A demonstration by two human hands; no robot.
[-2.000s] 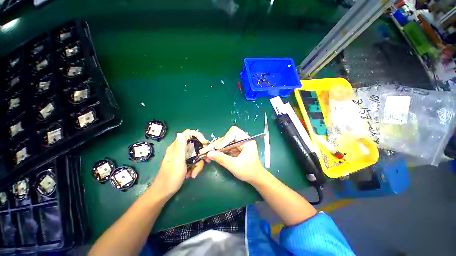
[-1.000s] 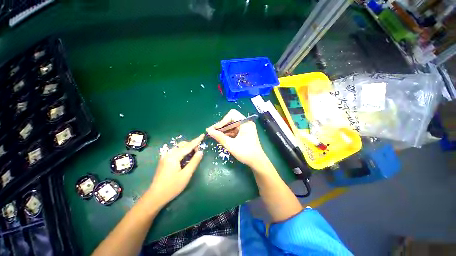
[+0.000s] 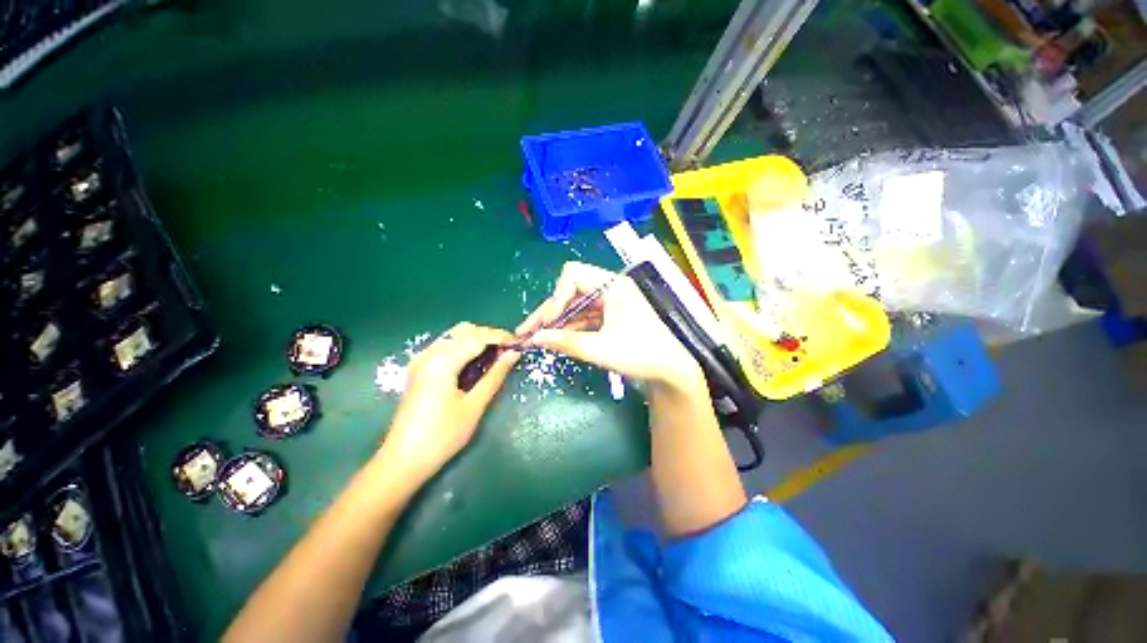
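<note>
My left hand (image 3: 440, 392) holds a round black module (image 3: 478, 367) on edge between its fingers, above the green mat (image 3: 377, 163). My right hand (image 3: 616, 329) grips dark, thin tweezers (image 3: 572, 309) like a pen. Their tip reaches the left hand's fingers beside the module; whether it touches the module is hard to tell. Small white parts (image 3: 548, 372) lie scattered under and between the hands. Several round modules with pale squares, one of them nearest the hands (image 3: 315, 349), lie on the mat to the left.
A black tray (image 3: 164, 251) filled with modules is at the left, another below it. At the right are a blue bin (image 3: 598, 214), a black-handled tool (image 3: 686, 329) with a cable, a yellow tray (image 3: 824, 367), a clear bag (image 3: 1006, 239) and a metal upright (image 3: 733, 82).
The view has shifted, so the trays and modules sit further left. The left hand has turned the module edge-on. The tweezers remain in my right hand, near the left fingers.
</note>
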